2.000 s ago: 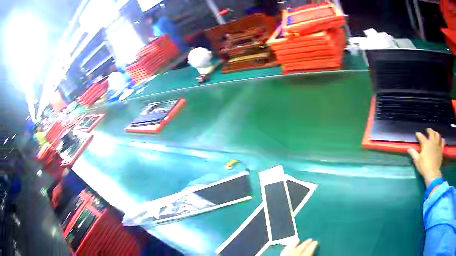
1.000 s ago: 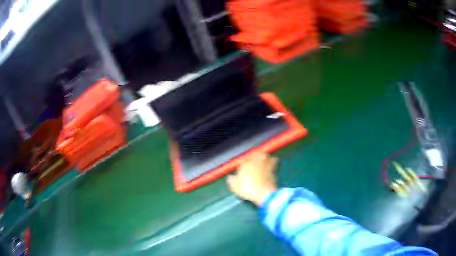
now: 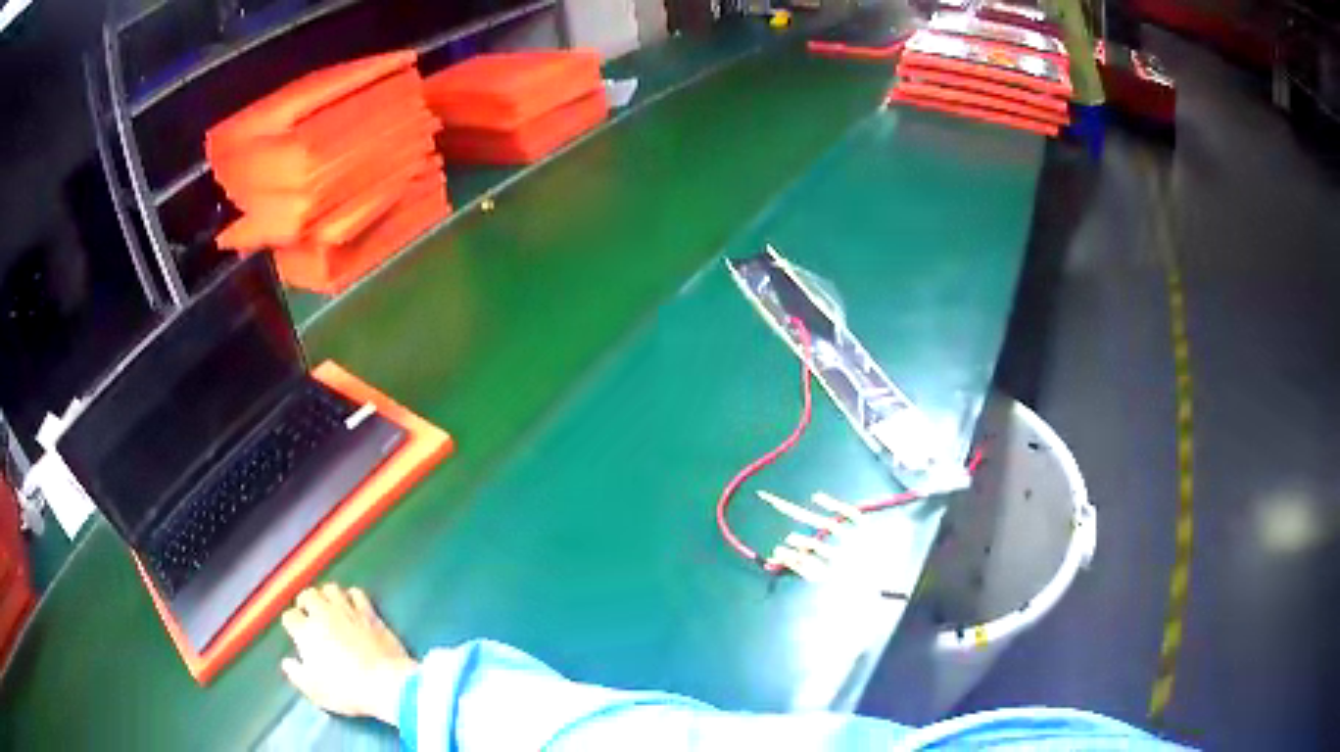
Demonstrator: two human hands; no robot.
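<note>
An open laptop (image 3: 257, 500) with a dark screen and black keyboard stands on a red-orange tray (image 3: 419, 448) at the left. A small white label or piece lies on its right palm-rest side. One bare hand in a blue sleeve (image 3: 346, 654) rests on the green bench at the tray's near edge, fingers apart, holding nothing visible. The arm enters from the lower right, so it is my right hand. My left hand is out of the picture.
Red-orange tray stacks (image 3: 331, 176) stand along the far side, more (image 3: 985, 74) at the bench's far end. A plastic-covered black strip (image 3: 838, 360), a red lead (image 3: 728, 507) and pale pointed sticks (image 3: 808, 536) lie right of centre. A round white-rimmed bin (image 3: 1088, 514) stands beside the bench.
The view has swung to the right, so the laptop now shows at the left. The adhesive strips and my left fingertips have left the picture. My right hand stays near the tray's front edge.
</note>
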